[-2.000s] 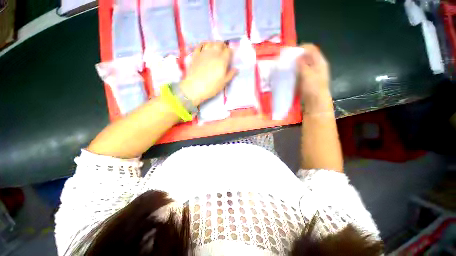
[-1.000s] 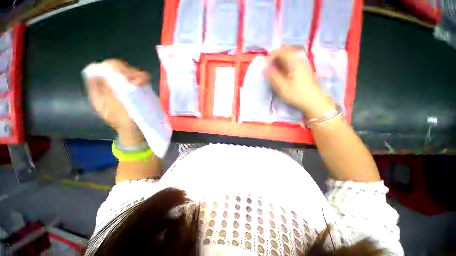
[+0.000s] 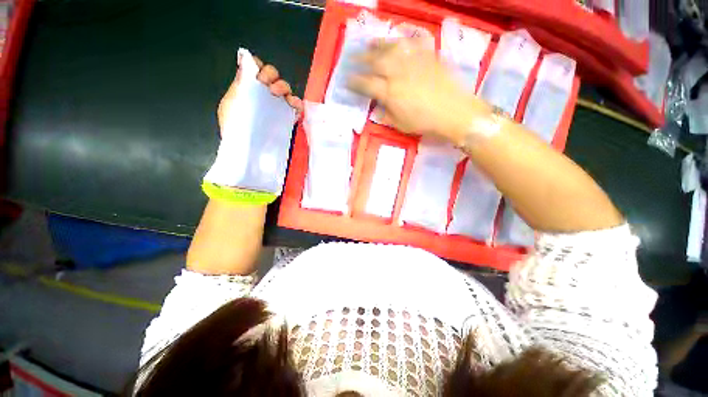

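A red compartment tray [image 3: 353,226] lies tilted on the dark green bench, with bagged phones [image 3: 328,170] in its two rows of slots. One front-row slot holds only a white paper slip [image 3: 384,182]. My left hand [image 3: 268,85], left of the tray, holds a bagged phone [image 3: 260,139] that lies along the palm and wrist. My right hand [image 3: 411,81] is over the back row at its left part, slightly blurred, above the bagged phones there. Its fingertips are spread over a pouch; whether they grip it cannot be told.
More red trays [image 3: 578,27] are stacked at the back right, with crinkled clear bags [image 3: 669,128] beside them. A red edge [image 3: 11,46] shows at the far left. The green bench [image 3: 132,116] extends left. A blue shape [image 3: 116,252] and a yellow floor line [image 3: 101,293] are below.
My left hand has moved right and up with the bagged phone, closer to the tray. My right hand has moved from the front row to the back row. The tray appears turned and shifted right.
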